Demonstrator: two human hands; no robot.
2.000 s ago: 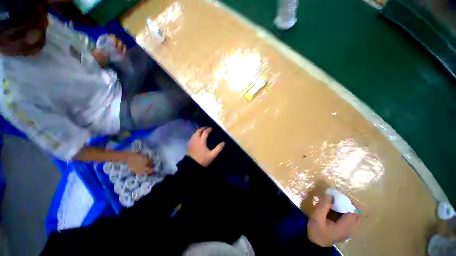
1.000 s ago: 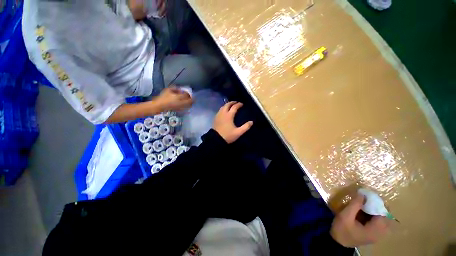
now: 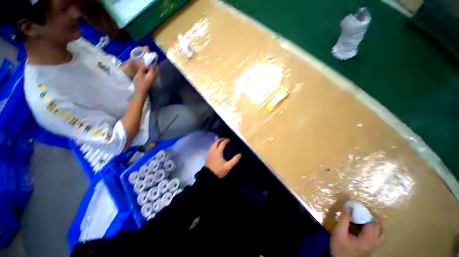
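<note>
My right hand [image 3: 355, 236] is at the lower right over the bench edge, closed around a smooth white squeeze bottle [image 3: 359, 213] with a small greenish nozzle pointing right. My left hand [image 3: 220, 158] is near the centre, beside the bench edge, fingers apart and holding nothing. The left blue crate [image 3: 132, 203] is left of my left hand and holds rows of upright white-grey housings [image 3: 154, 191], showing as round rings. A pale crate liner [image 3: 190, 155] lies at the crate's far side.
A seated coworker [image 3: 75, 95] at left holds a white housing [image 3: 137, 53] in both hands. The brown bench top [image 3: 302, 135] bears a yellow item [image 3: 278, 99] and a small white object [image 3: 185, 46]. A housing [image 3: 352, 33] stands on the green belt [image 3: 402, 85]. A green crate [image 3: 136, 15] is at the far left.
The view has shifted, bringing the belt housing and green crate into view. The coworker's near hand has moved from the blue crate up to the other hand. My hands keep their poses.
</note>
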